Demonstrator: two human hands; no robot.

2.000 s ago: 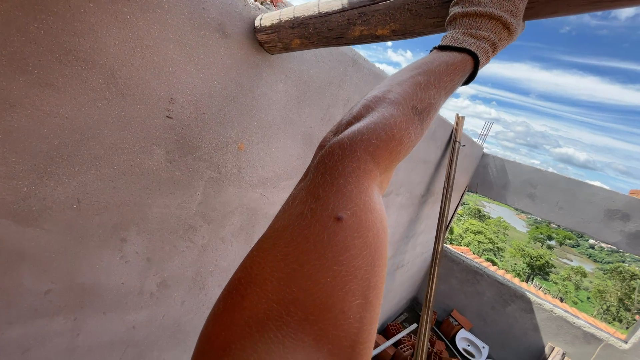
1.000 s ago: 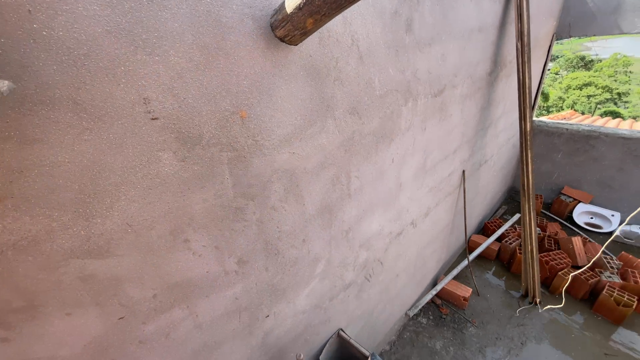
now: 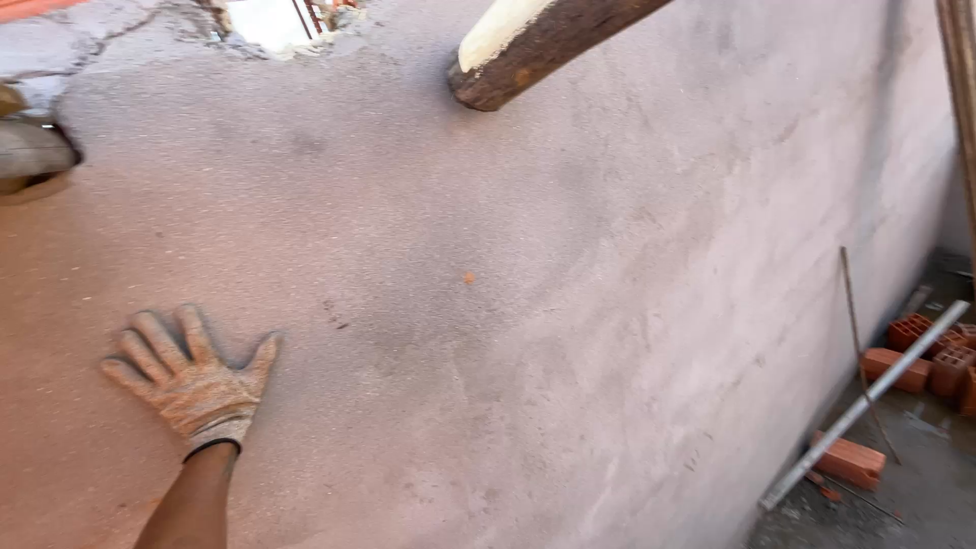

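Note:
My left hand (image 3: 202,381) wears a worn, dirty knit work glove with a dark cuff edge. Its palm lies against the plastered wall (image 3: 549,328), fingers spread and thumb pointing up to the right, with nothing held. Above and to the right, the end of a round wooden pole (image 3: 526,57), pale on its upper side, juts out at the wall. Another round timber (image 3: 34,150) sits in a hole in the wall at the far left. My right hand is out of view.
A broken gap (image 3: 271,27) opens at the wall's top. Low on the right are a thin rod (image 3: 854,328), a grey pipe or bar (image 3: 865,408) and hollow clay bricks (image 3: 850,460) on the wet floor (image 3: 926,488). Upright wooden poles (image 3: 959,91) stand at the right edge.
Two seconds ago a gloved hand was up at the wooden pole; one second ago no hand showed. Now my left hand is flat on the wall. The view has swung left.

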